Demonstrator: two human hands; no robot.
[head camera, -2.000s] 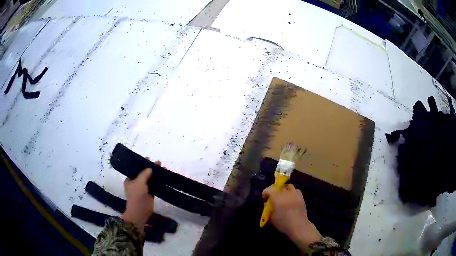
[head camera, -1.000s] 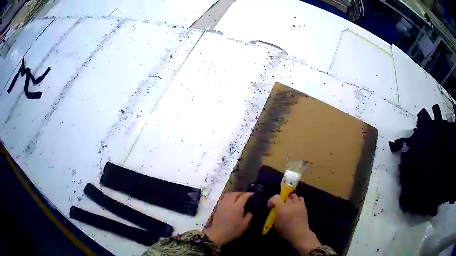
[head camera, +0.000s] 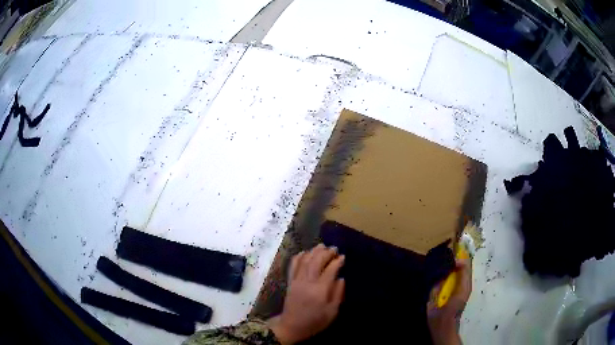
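Dark strips (head camera: 377, 283) lie overlapping on the lower part of the brown gluing board (head camera: 404, 182), whose long edges are stained dark. My left hand (head camera: 311, 291) rests on the left end of the strips, fingers bent; whether it grips one cannot be told. My right hand (head camera: 453, 300) holds the yellow-handled glue brush (head camera: 448, 286) at the board's right edge, bristles pointing up and away. A dark strip end is raised beside the brush. Three dark pieces, one wide (head camera: 181, 259) and two narrow, lie on the white table left of the board.
A big dark ruffled strip bundle (head camera: 570, 205) lies right of the board. A pale, blurred object (head camera: 585, 317) is at the lower right. A thin zigzag tie (head camera: 25, 121) lies far left on the white table (head camera: 202, 155). Shelving stands beyond the far right edge.
The strips from my left hand were laid down on the table at left. My left hand moved right onto the board's strips. My right hand and brush moved right to the board's right edge.
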